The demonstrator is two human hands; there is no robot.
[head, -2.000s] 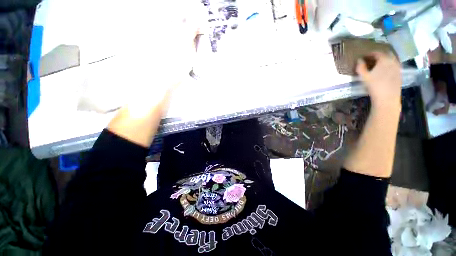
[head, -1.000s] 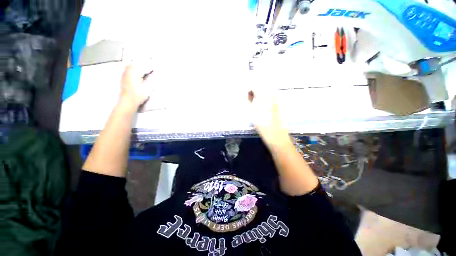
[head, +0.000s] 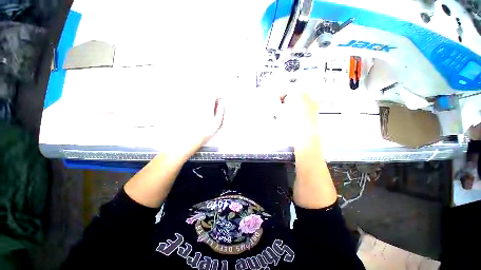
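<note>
My left hand (head: 213, 122) lies on the white table in front of the needle area, bleached by glare. My right hand (head: 303, 108) is to its right, just before the presser foot and needle (head: 291, 64), also washed out. Whatever lies under or between the hands cannot be made out. A stack of brown pocket pieces (head: 411, 125) lies at the table's right end. A paler taupe piece (head: 90, 55) lies flat at the left, near the blue edge.
The white and blue machine head (head: 366, 46) spans the upper right. Orange-red snips (head: 355, 72) lie right of the needle. White scraps (head: 406, 96) sit behind the brown stack. A ruler tape (head: 242, 156) runs along the front edge.
My left hand has moved from the left side of the table rightward, towards the needle area. My right hand remains before the needle. The camera view has shifted, showing more machine head.
</note>
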